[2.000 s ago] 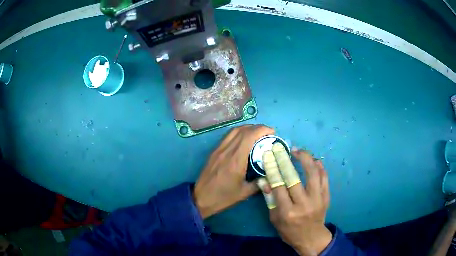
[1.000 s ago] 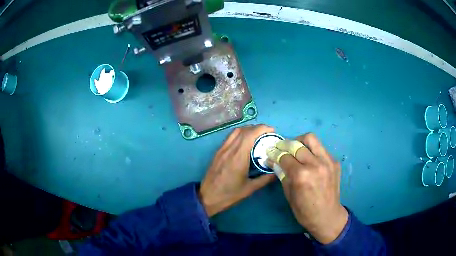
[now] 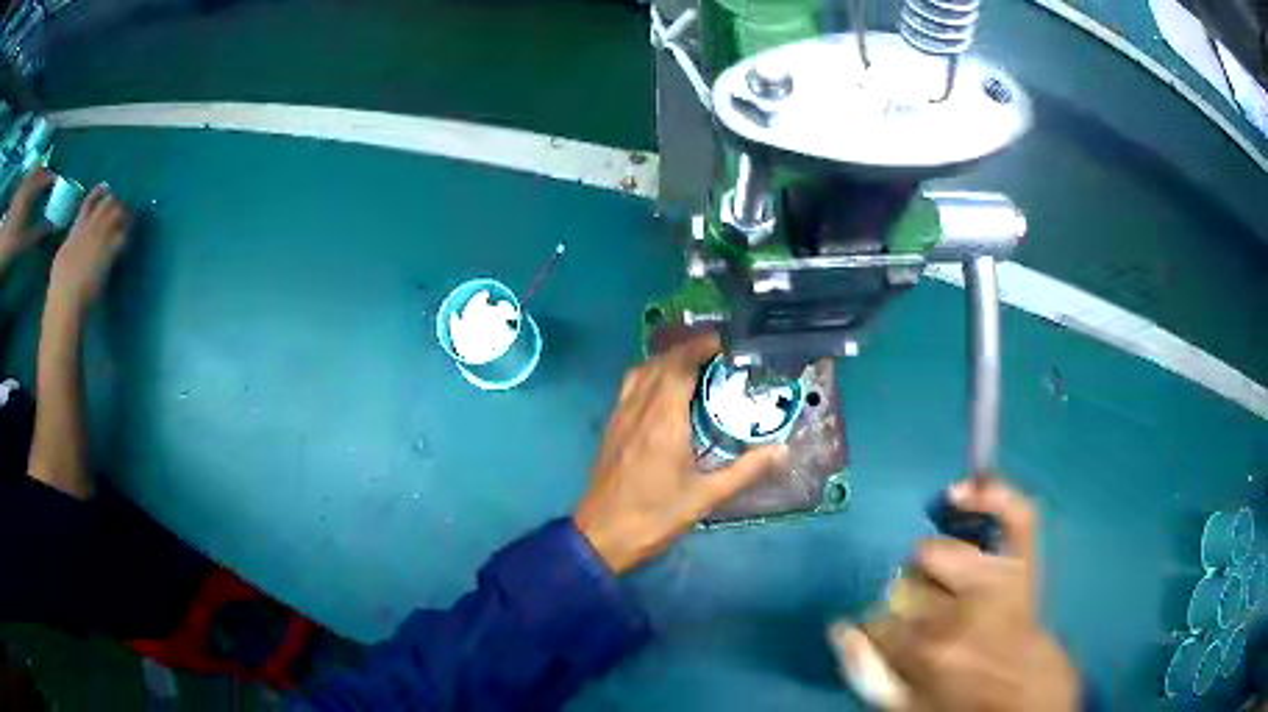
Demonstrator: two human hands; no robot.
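My left hand [image 3: 661, 452] grips a teal fan housing [image 3: 712, 417] with a white fan blade [image 3: 748, 406] inside, on the press base plate [image 3: 821, 466]. The housing sits under the arbor press head [image 3: 807, 278]; the ram tip is at the blade's upper part, and whether it touches cannot be told. My right hand [image 3: 973, 598], blurred, is closed on the black grip of the press lever [image 3: 985, 376], which points down toward me. Pale finger cots show on its fingers.
Another teal housing [image 3: 501, 365] with a white blade and a thin lead wire stands left of the press. Several teal housings [image 3: 1217, 598] are at the far right. Another person's hands [image 3: 86, 244] hold a housing at the far left. A white-edged conveyor [image 3: 348, 130] runs behind.
The housing with its blade has moved from the bench onto the press plate, held by my left hand. My right hand has left the blade and taken the lever. The view has shifted.
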